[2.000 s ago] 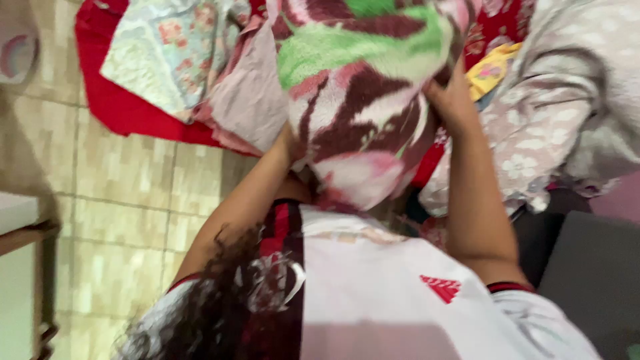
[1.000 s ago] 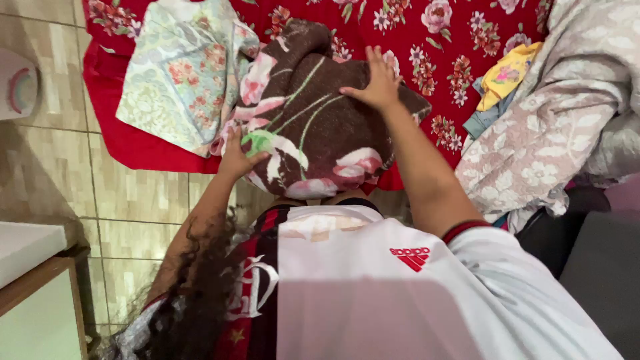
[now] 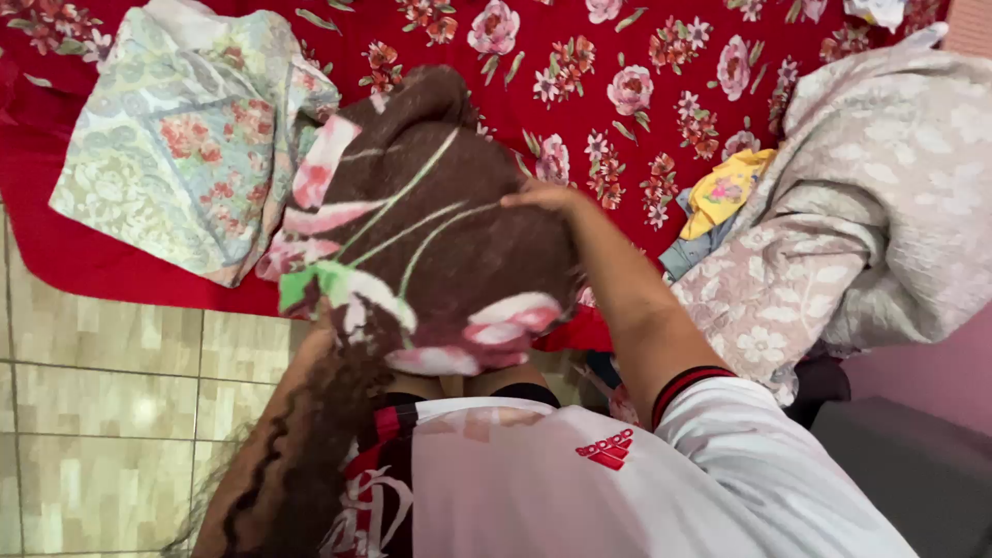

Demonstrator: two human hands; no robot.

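Observation:
A brown fleece blanket [image 3: 465,240] with pink, white and green flower patterns lies bunched at the near edge of a bed with a red floral sheet [image 3: 573,46]. My left hand [image 3: 322,318] is at the blanket's lower left corner, beside the green patch; its fingers are partly hidden by cloth and hair, and I cannot tell how firmly they grip. At the blanket's upper right side, my right hand [image 3: 542,198] rests on the brown fabric, some of its fingers hidden. Left of the blanket lies a folded pale patchwork-print cloth [image 3: 194,147], close against it.
A beige floral quilt [image 3: 876,194] is heaped at the right, beside a yellow garment [image 3: 725,194] and a grey-blue cloth [image 3: 690,252]. A dark grey piece of furniture [image 3: 907,473] stands at lower right. Tiled floor [image 3: 108,387] shows at lower left.
Two seconds ago the blanket was raised between both hands, its green and white pattern showing; now it lies lower on the bed, brown side up. My right hand has gone from spread to lying against its side.

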